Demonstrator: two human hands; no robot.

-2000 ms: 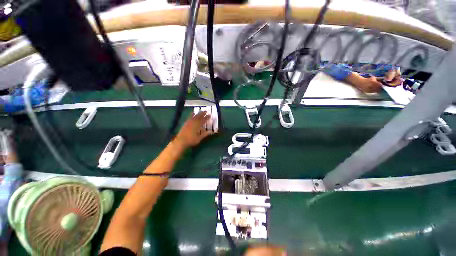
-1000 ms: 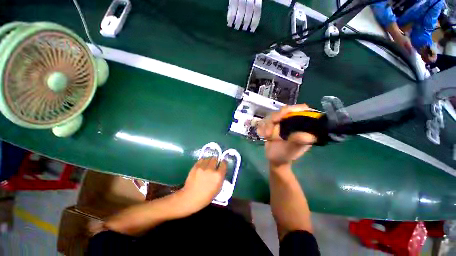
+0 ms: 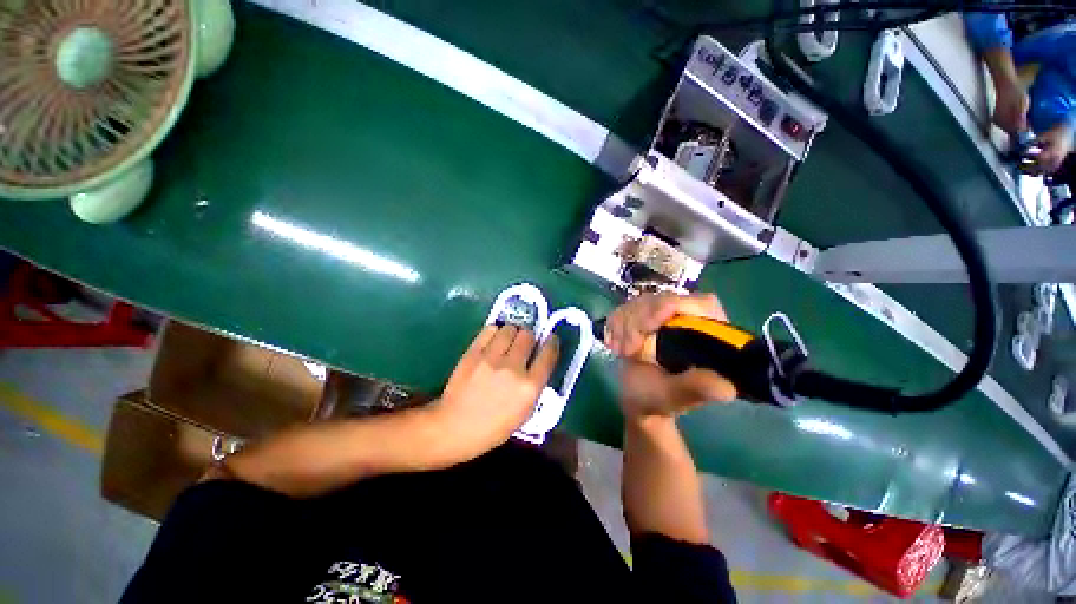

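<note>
Two white looped housings (image 3: 575, 354) lie side by side at the bench's near edge. My left hand (image 3: 502, 383) holds them down, its fingers over the left one and partly hiding both. My right hand (image 3: 667, 354) is shut on the black and yellow-orange electric screwdriver (image 3: 708, 350), held roughly level with its tip end pointing left beside the right housing's loop. The tip is too small to see clearly. The silver screw feeder (image 3: 699, 177) stands just beyond my right hand.
A green fan (image 3: 94, 94) is at upper left. The screwdriver's black cable (image 3: 962, 271) curves up on the right, near a grey metal arm (image 3: 944, 256). More housings (image 3: 883, 73) lie on the conveyor. Brown boxes (image 3: 224, 383) and a red stool (image 3: 855, 539) are below the bench. Another person's hands (image 3: 1024, 132) show at upper right.
My right hand has moved the screwdriver from the feeder's front down to beside the housings. My left hand still holds the housings. The view has shifted closer to the bench's near edge.
</note>
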